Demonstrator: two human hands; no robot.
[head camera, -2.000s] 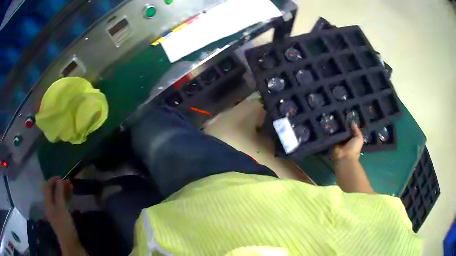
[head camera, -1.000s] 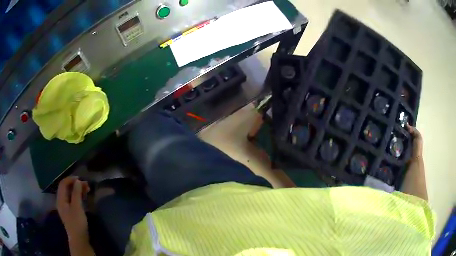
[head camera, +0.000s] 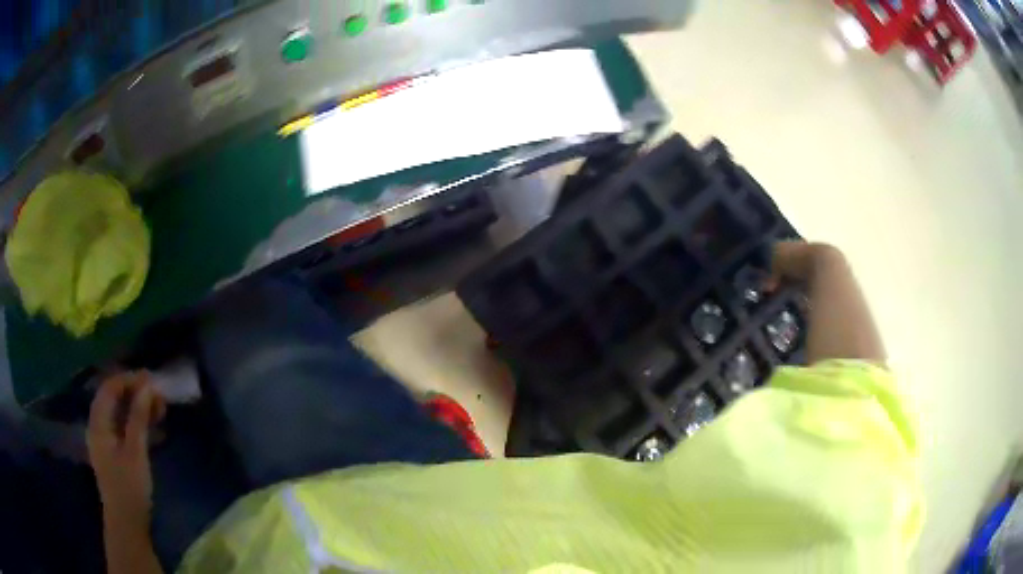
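A black compartment tray (head camera: 628, 297) lies at the right in front of me, turned at an angle. Shiny round assemblies (head camera: 709, 322) sit in its pockets on the near right side; the far left pockets look dark and without discs. My right hand (head camera: 794, 269) is at the tray's right edge, its fingers over a pocket with a disc; blur hides how they close. More black tray edges show beneath and behind it. My left hand (head camera: 126, 409) is at the lower left beside my leg, fingers curled; whether it holds the pale thing beside it is unclear.
The steel panel (head camera: 252, 67) with green buttons and small displays runs along the top left. On the green shelf (head camera: 213, 213) lie a white paper (head camera: 460, 118), pens (head camera: 365, 99) and a yellow cloth (head camera: 76, 252). Dark trays (head camera: 409, 241) sit below the shelf. Red racks (head camera: 914, 28) stand far right.
The tray has turned and moved left and nearer to me, with my right hand still at its edge. The view has shifted, and the shelf things appear further left.
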